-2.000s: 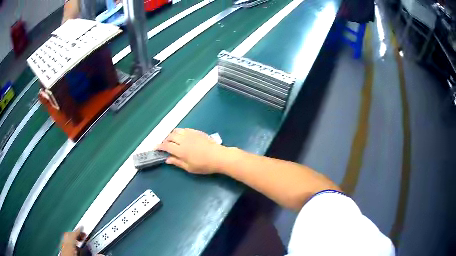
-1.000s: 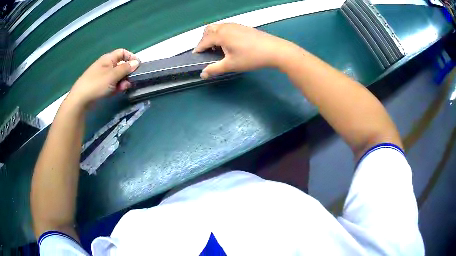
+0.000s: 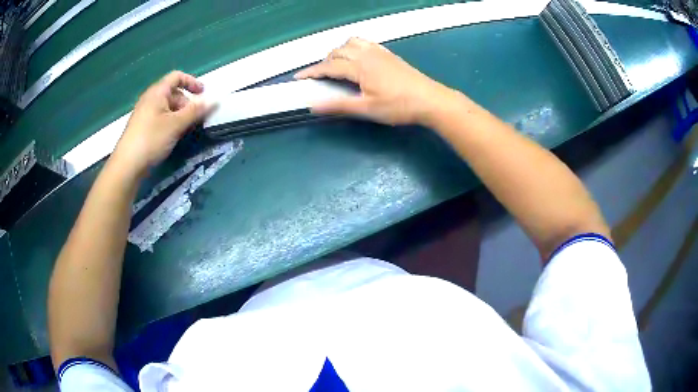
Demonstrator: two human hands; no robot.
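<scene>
A long pale bar (image 3: 264, 104) with a smooth white upper face and a dark side lies between my hands over the bench near the white rail. My left hand (image 3: 167, 115) holds its left end with thumb and fingers. My right hand (image 3: 375, 83) holds its right end, fingers on the far side and thumb on the near side. A dark edge shows behind the bar; I cannot tell whether it is a separate part. The bar's ends are partly hidden by my fingers.
A stack of grey cover strips (image 3: 588, 53) stands at the right. A dark stack of parts with contacts (image 3: 29, 180) is at the left edge. A worn tape patch (image 3: 184, 195) is stuck to the bench (image 3: 321, 207). The green conveyor (image 3: 222, 34) runs beyond the white rail.
Both hands were apart at first, then came together on a dark-sided bar. Since then the bar has turned, so a smooth white face shows. The view has swung from the stand to the bench.
</scene>
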